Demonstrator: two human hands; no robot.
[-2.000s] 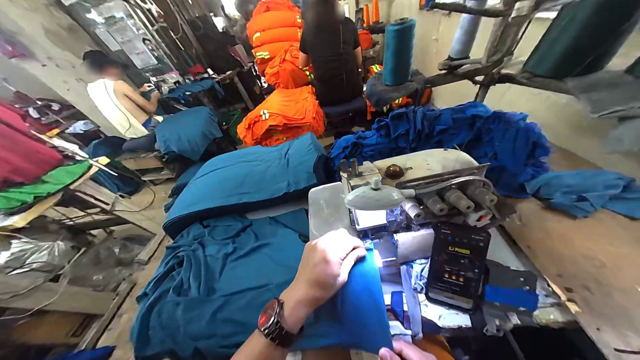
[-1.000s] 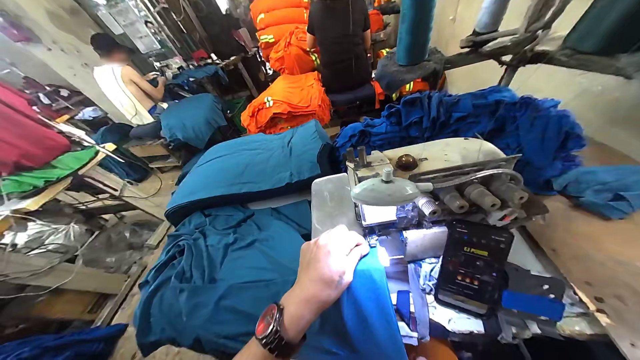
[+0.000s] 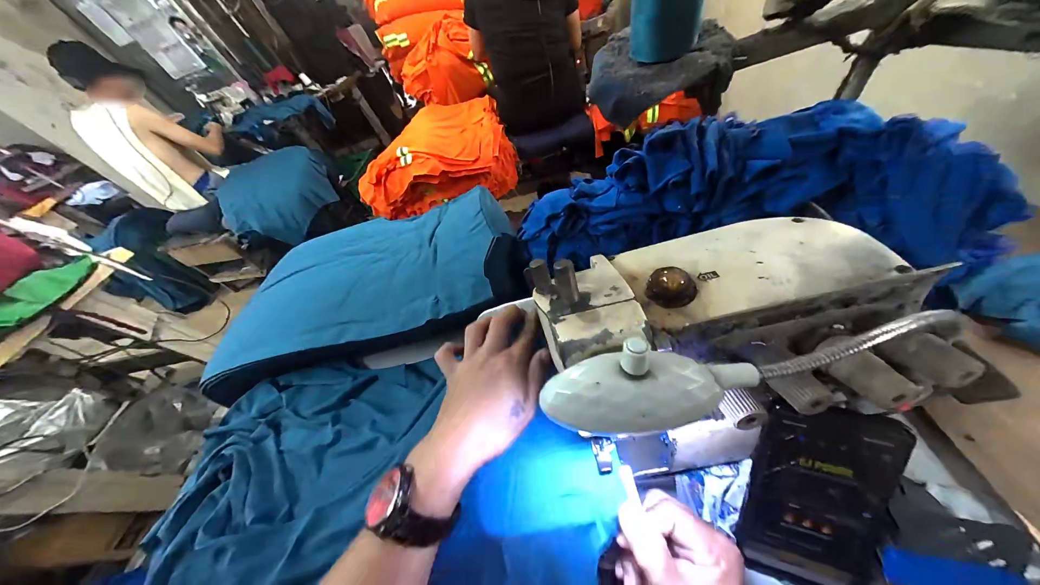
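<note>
My left hand [image 3: 496, 382], with a wristwatch [image 3: 390, 504] on its wrist, lies on teal fabric at the left side of an overlock sewing machine [image 3: 756, 276]; its fingertips reach behind the machine's head. Low in the view, my right hand [image 3: 678, 540] pinches the edge of the lit fabric [image 3: 528, 496], close to the presser foot [image 3: 603, 455]. A lamp [image 3: 634, 394] on a flexible metal neck lights this spot. More teal fabric [image 3: 301, 455] lies bunched to the left, below a thick folded teal stack [image 3: 366, 284].
A phone [image 3: 821, 487] lies right of my right hand. Royal-blue fabric [image 3: 731, 179] is heaped behind the machine. Orange garments [image 3: 447, 154] are piled farther back. One person [image 3: 138, 138] sits at the far left; another in black [image 3: 524, 65] sits at the back.
My left hand has moved forward along the machine's left side, from the fabric near the presser foot. My right hand has come up to the fabric by the foot. The view has moved closer.
</note>
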